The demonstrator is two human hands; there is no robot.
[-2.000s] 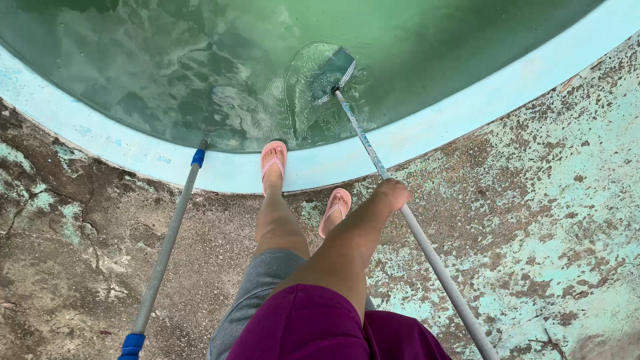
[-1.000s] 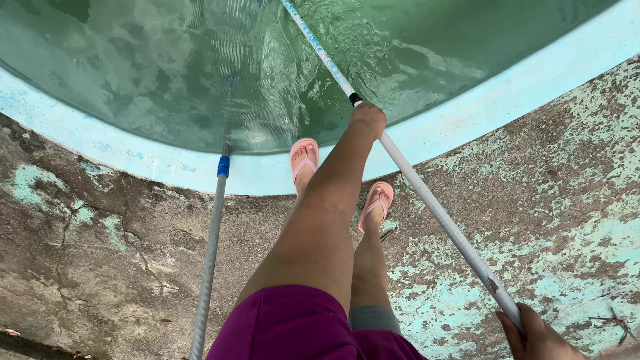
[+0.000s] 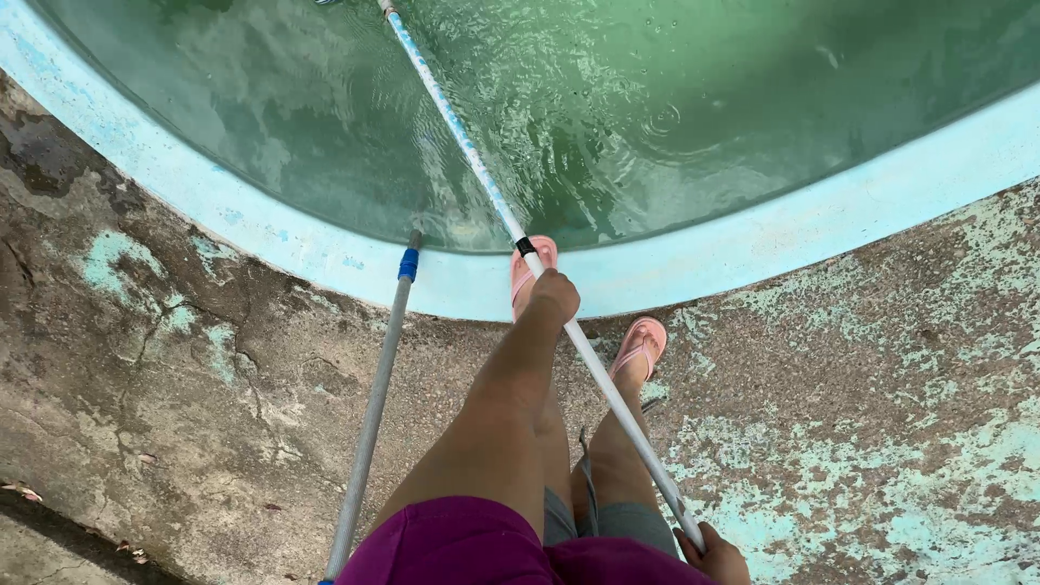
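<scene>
A white and blue pole (image 3: 459, 134) runs slantwise from the pool water at the top to the lower right. My left hand (image 3: 556, 294) is closed around it just below a black collar, over the pale blue pool rim (image 3: 772, 264). Near the pole's lower end, my right hand (image 3: 717, 559) grips it beside my purple shirt. Only a sliver of the tool on its far end shows at the top edge. To the left, a grey telescopic pole (image 3: 375, 406) with a blue clamp (image 3: 408, 264) crosses the rim, its tip in the green water (image 3: 731, 73).
My left foot in a pink flip-flop (image 3: 528, 252) stands on the rim. The other flip-flop (image 3: 639, 345) is on rough concrete (image 3: 772, 366) with peeling turquoise paint. A dark groove (image 3: 77, 536) with dry leaves crosses the lower left.
The skimmer-like head, seen in the water two seconds ago, has moved away to the upper left, mostly out of view. My right hand has come into view on the pole's lower end.
</scene>
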